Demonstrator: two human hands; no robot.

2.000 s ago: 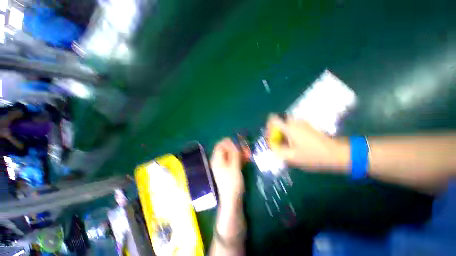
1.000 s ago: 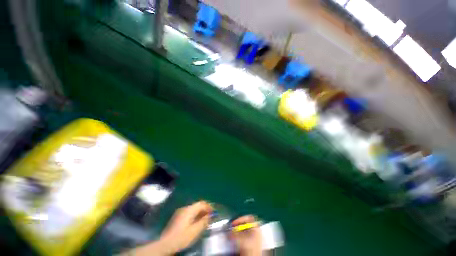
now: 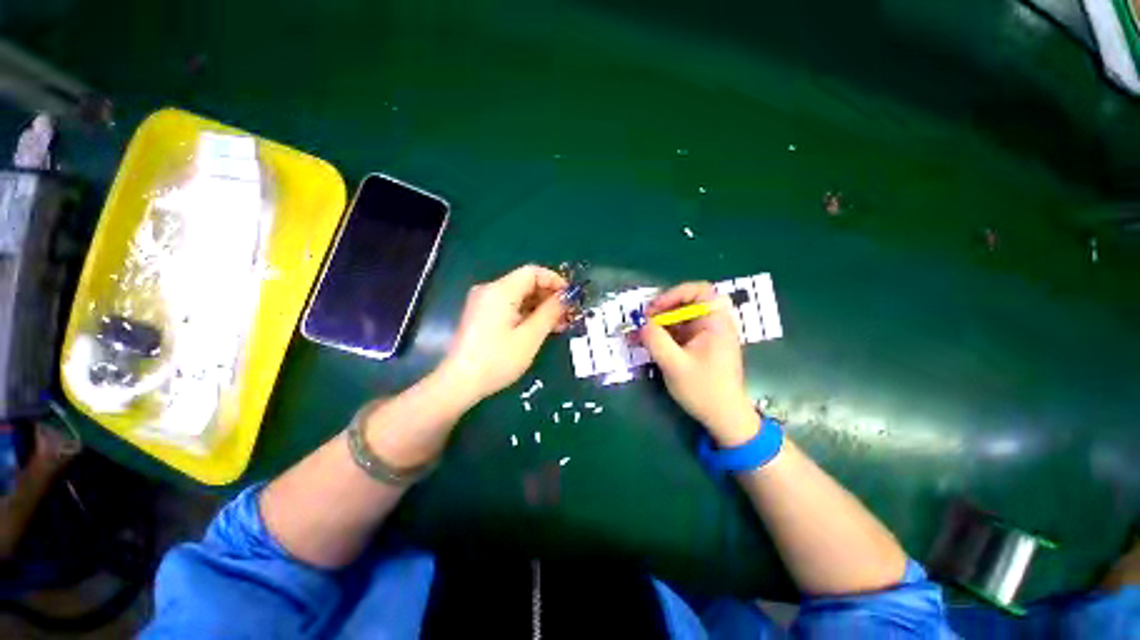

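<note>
My left hand (image 3: 506, 328) holds a small dark wired assembly (image 3: 573, 293) between thumb and fingertips, at the left end of the white strip. My right hand (image 3: 700, 356) grips a yellow-handled tool (image 3: 685, 314) with its dark end pointing left toward the strip. The white strip (image 3: 760, 308) with dark cross lines lies under my right hand, which hides part of it. Several tiny white pieces (image 3: 569, 411) lie on the green surface below the strip. A blue band (image 3: 746, 450) is round my right wrist.
A yellow tray (image 3: 300, 188) with clear and white packing stands at the left. A smartphone (image 3: 378, 265) lies beside it. A grey metal box (image 3: 31, 288) is at the far left edge. A silvery spool (image 3: 988, 554) is at lower right. Small coppery bits (image 3: 833, 203) lie up right.
The view has swung from the far benches down onto the work surface, and both hands now show mid-frame. The left hand still holds a small part and the right hand still holds the yellow tool.
</note>
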